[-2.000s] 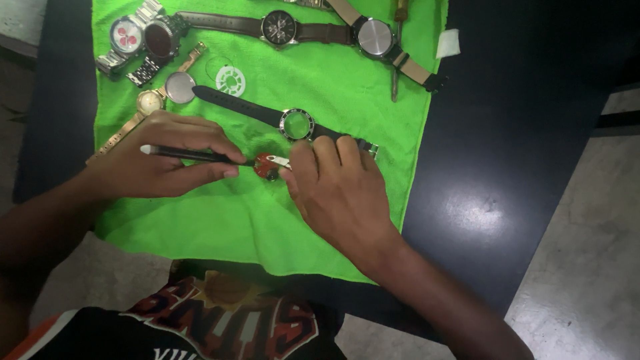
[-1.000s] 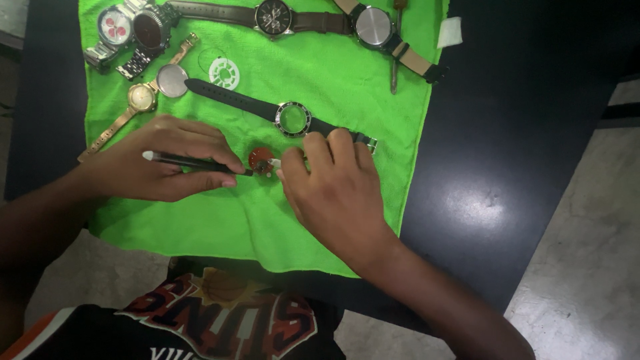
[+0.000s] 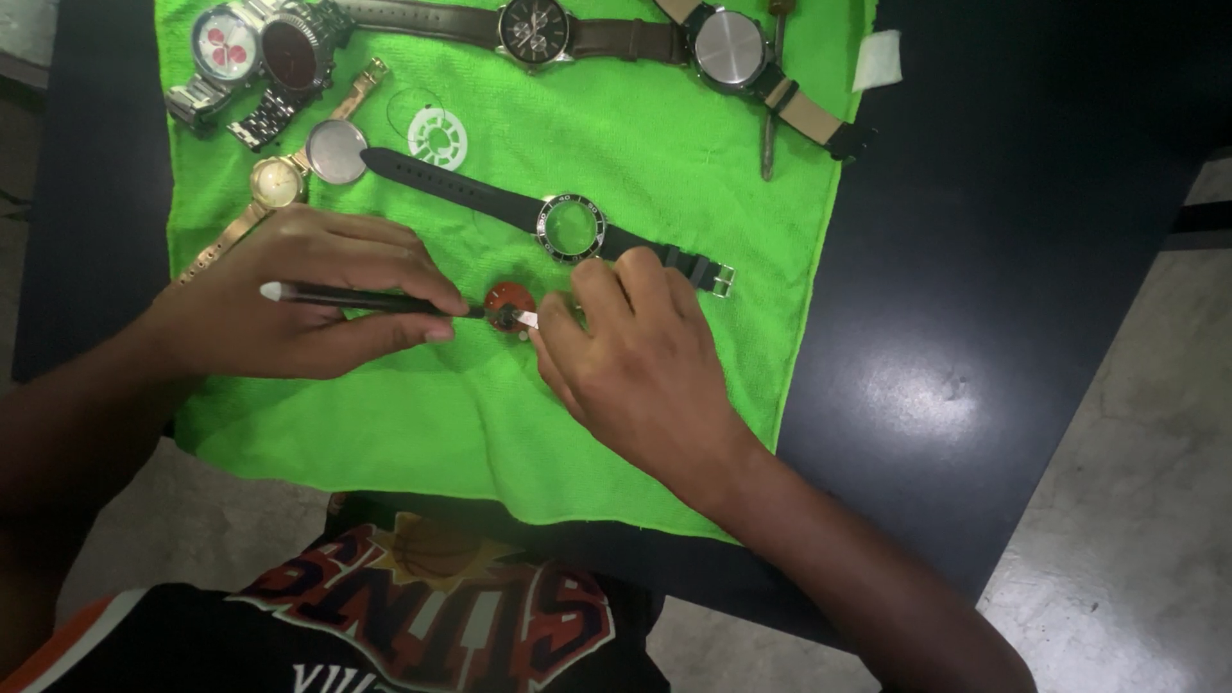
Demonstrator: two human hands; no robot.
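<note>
My left hand (image 3: 327, 298) holds a slim black pen-like tool (image 3: 361, 300) with a pale rear end; its front tip touches a small red watch dial (image 3: 508, 300) lying on the green cloth. From the other side, my right hand (image 3: 640, 356) pinches a small flat silvery piece (image 3: 527, 319) that reaches the dial's edge; what this piece belongs to is hidden by the fingers. Something dark sits on the dial between both tips. Just above my right hand lies a watch case with a black numbered bezel (image 3: 571, 228), green cloth showing through it, on a black strap (image 3: 452, 188).
Along the cloth's (image 3: 385, 433) top lie steel-bracelet watches (image 3: 226, 43), a brown-strap chronograph (image 3: 534, 31), a face-down watch (image 3: 730, 46) and a screwdriver (image 3: 768, 144). A gold watch (image 3: 277, 183), a round metal disc (image 3: 336, 151) and a white plastic ring (image 3: 437, 138) lie at left.
The red dial shows more between the hands than two seconds ago. The pale piece at my right fingertips has shifted on the dial, and the black tool's tip has moved onto it.
</note>
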